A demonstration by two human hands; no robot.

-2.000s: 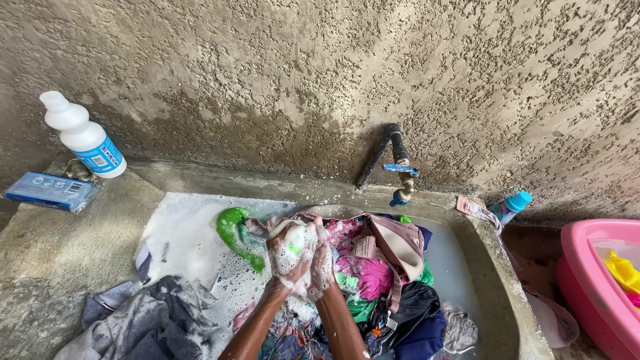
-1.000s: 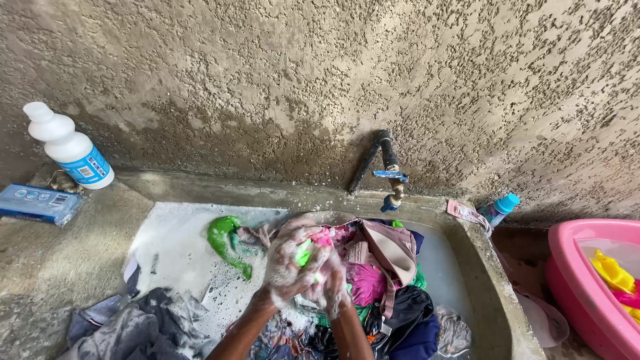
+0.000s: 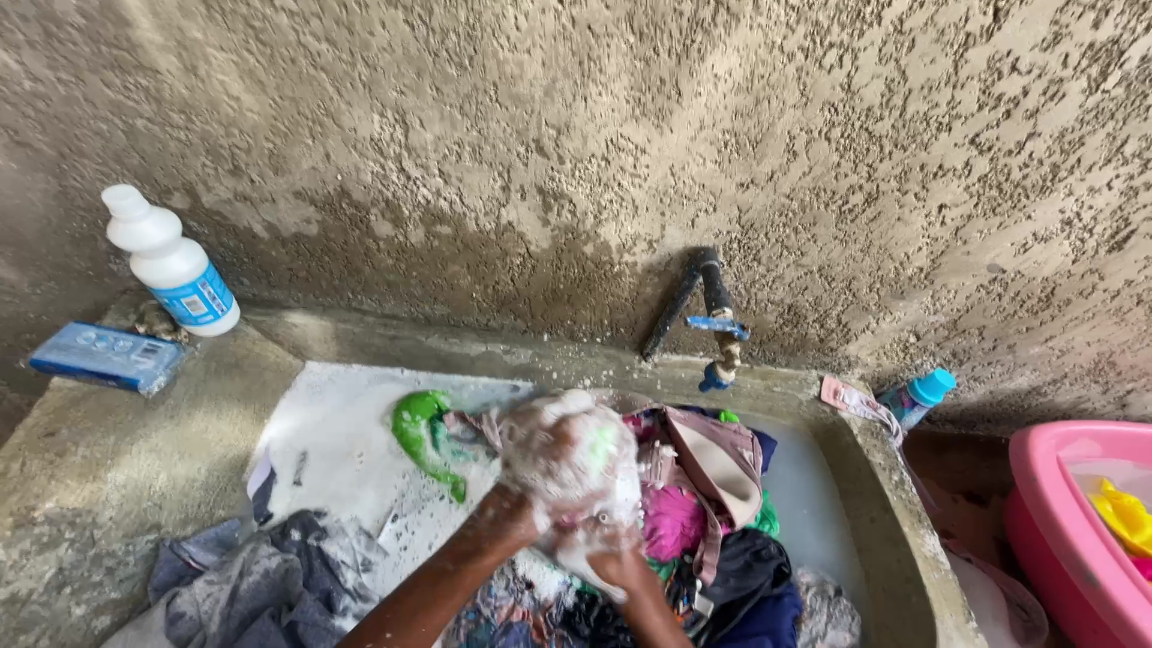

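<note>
Thick white suds cover both of my hands above the middle of a concrete wash basin. My left hand and my right hand press together around a soapy cloth that shows pale green through the foam. The fingers are partly hidden by lather. Left of them, a bright green cloth lies on the sudsy white surface. Close on the right are a beige-pink garment with straps and a magenta cloth. Black and navy clothes lie below these, in cloudy water.
A white bottle with a blue label and a blue packet stand on the left ledge. Grey clothes lie lower left. A tap juts from the rough wall. At right are a blue-capped bottle and a pink tub.
My hands have closed together around the cloth; one second ago the fingers were more spread, with bright green and pink showing between them. The suds on them look thicker.
</note>
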